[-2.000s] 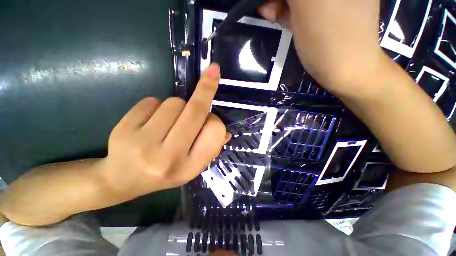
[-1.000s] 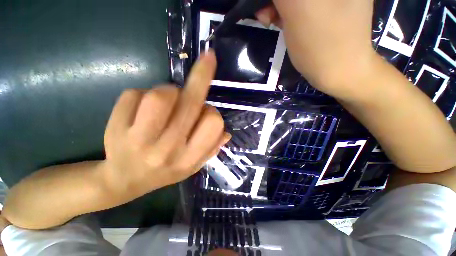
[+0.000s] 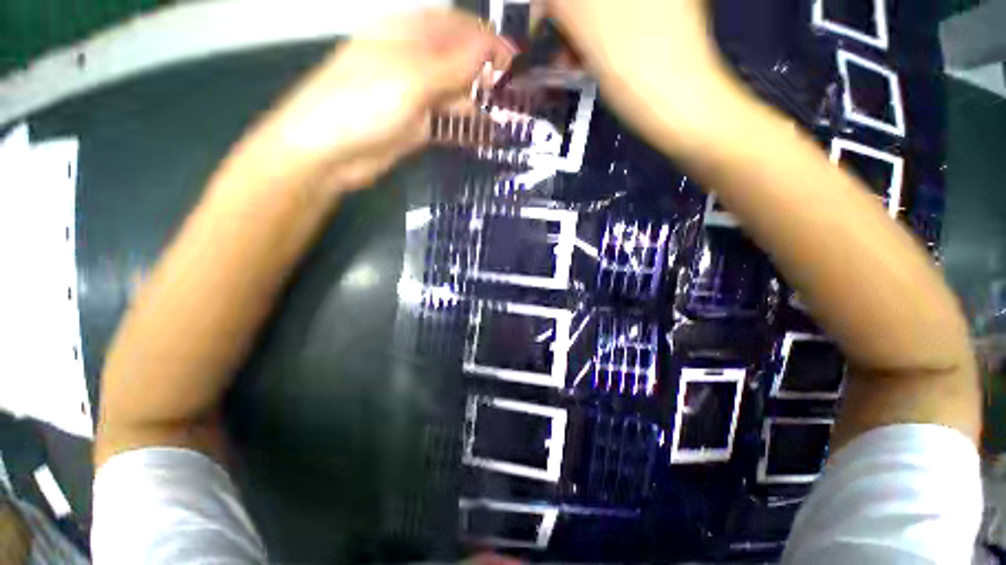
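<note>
My left hand (image 3: 403,83), blurred, is at the top centre and holds a limp clear sheet with rows of dark bars (image 3: 469,127). The sheet hangs over the left edge of the dark tray (image 3: 629,447). My right hand (image 3: 623,50) is at the top edge, partly cut off, with the dark tweezers (image 3: 537,46) at its fingers; their tip is too blurred to place. The fingers of both hands are close together over a white-bordered panel (image 3: 578,127). More white-bordered panels (image 3: 516,340) lie in a column nearer to me.
More panels lie in the tray on the right (image 3: 708,414) and far right (image 3: 871,94). A white paper sheet (image 3: 39,287) is at the left on the dark green bench (image 3: 320,408). A pale curved rail (image 3: 210,50) and a green surface (image 3: 66,33) are at the top left.
The view has shifted to show more tray and bench. My left hand has moved up beside the right fingers, its index finger no longer pointing at the panel's end. The clear sheet has moved up with it.
</note>
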